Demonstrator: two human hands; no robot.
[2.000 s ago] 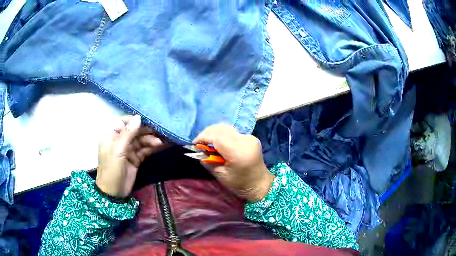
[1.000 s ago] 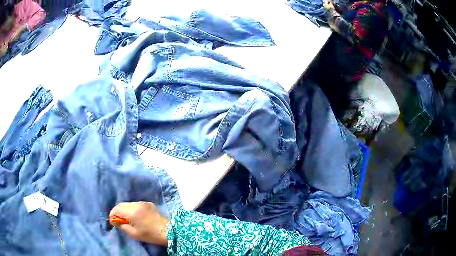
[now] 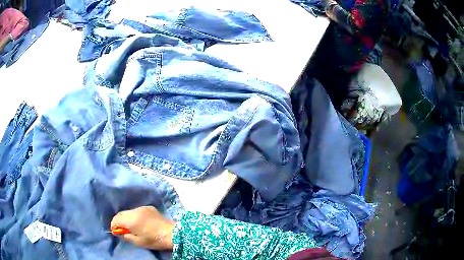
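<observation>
A mid-blue denim shirt [image 3: 76,188] lies spread at the lower left, with white care labels [image 3: 42,232] on it. My right hand [image 3: 145,228] is closed around orange-gripped thread snips [image 3: 120,230] and rests on or just over the shirt. The blades are barely visible and point left. The shirt's placket edge runs past the hand toward the table edge. My left hand is not in view.
A paler denim shirt [image 3: 175,119] lies on the white table [image 3: 201,193], its end hanging over the right edge. More denim [image 3: 213,24] lies behind. A blue bin rim [image 3: 365,165] with crumpled denim [image 3: 330,218] is below right. A person in red and dark clothing [image 3: 358,30] is at upper right.
The view has swung up and right since the first frame. My left hand has left the picture. Over the last second my right hand stays nearly still with the snips.
</observation>
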